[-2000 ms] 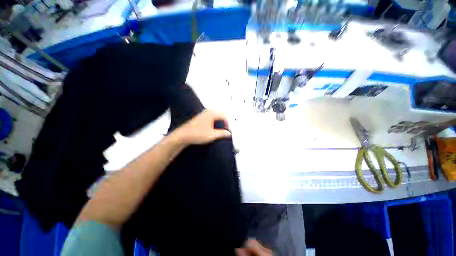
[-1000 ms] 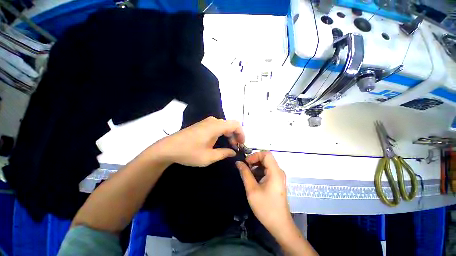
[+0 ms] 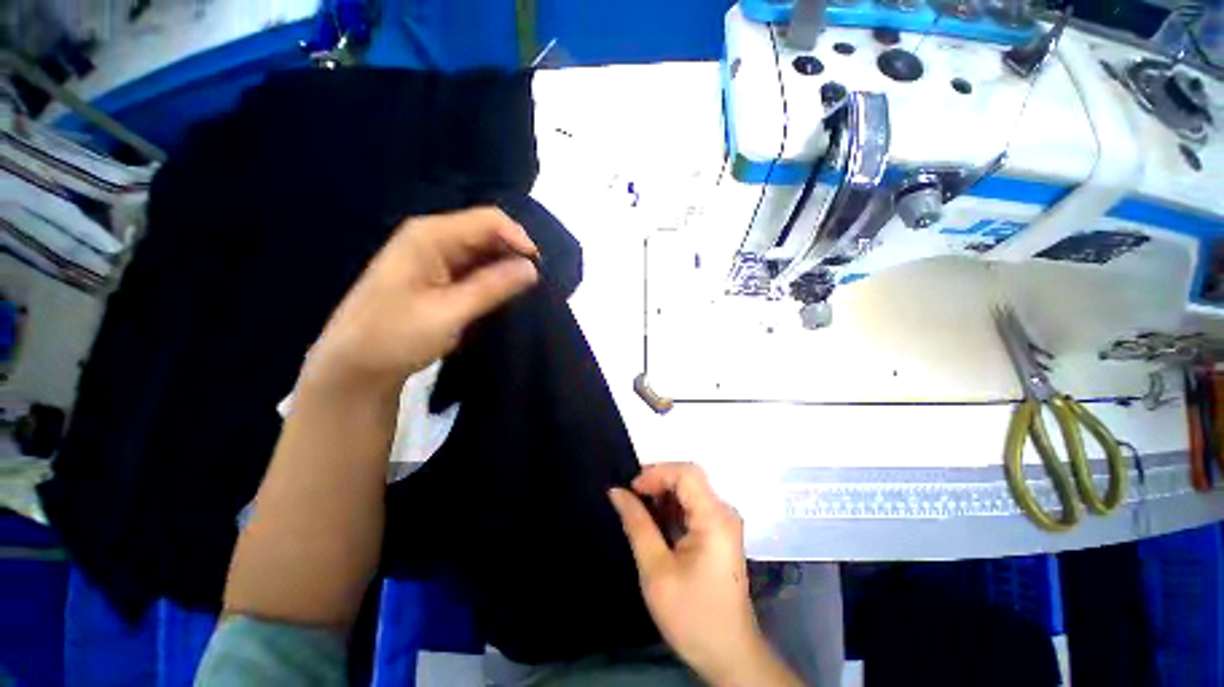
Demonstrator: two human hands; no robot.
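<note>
Black cloth spreads over the table left of the needle and hangs over the front edge. My left hand pinches the cloth edge near its upper right part, between thumb and fingers. My right hand pinches the same edge lower down, near the table's front. The edge runs taut and almost straight between both hands. The overlock machine stands to the right, and its needle area is apart from the cloth.
Scissors with olive-gold handles lie right of the needle. A measuring strip runs along the front edge. A small brown piece lies on the white table. Orange-handled tools are at far right. Blue bins stand below.
My hands were close together at the cloth edge. My left hand has moved up and left with the edge, my right hand down slightly, stretching the edge between them.
</note>
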